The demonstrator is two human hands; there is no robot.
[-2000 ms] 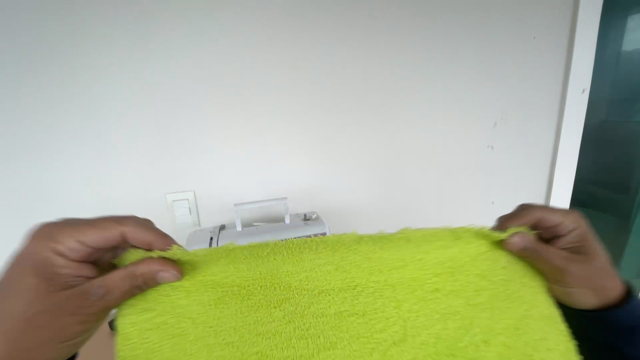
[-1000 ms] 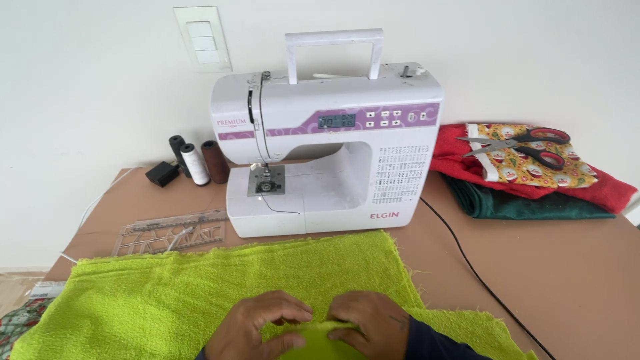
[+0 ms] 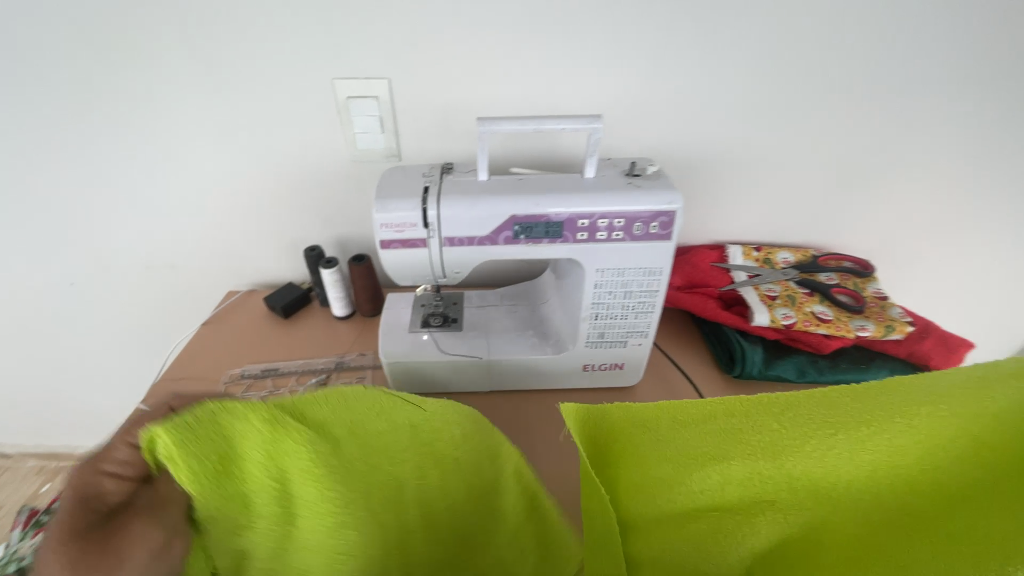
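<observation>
My left hand (image 3: 120, 488), blurred at the lower left, grips the corner of a lime-green plush cloth (image 3: 344, 472). Another lime-green section of cloth (image 3: 800, 472) spreads across the lower right, with a gap between the two showing the brown table. Whether the two sections are joined below the view cannot be told. My right hand is not visible. Behind the cloth stands a white and purple Elgin sewing machine (image 3: 512, 368), its presser foot area (image 3: 437, 308) uncovered and a loose thread trailing from it.
Thread spools (image 3: 337, 288) and a small black block (image 3: 288, 299) stand left of the machine. A clear ruler (image 3: 304, 372) lies in front of them. At right, scissors (image 3: 800, 276) rest on printed fabric (image 3: 848, 320), above red (image 3: 952, 344) and dark green fabric (image 3: 800, 364). A wall switch (image 3: 366, 120) is behind.
One second ago both hands were close together on the cloth, low in the middle. Now my left hand is far left with a raised corner, and my right hand has left the view.
</observation>
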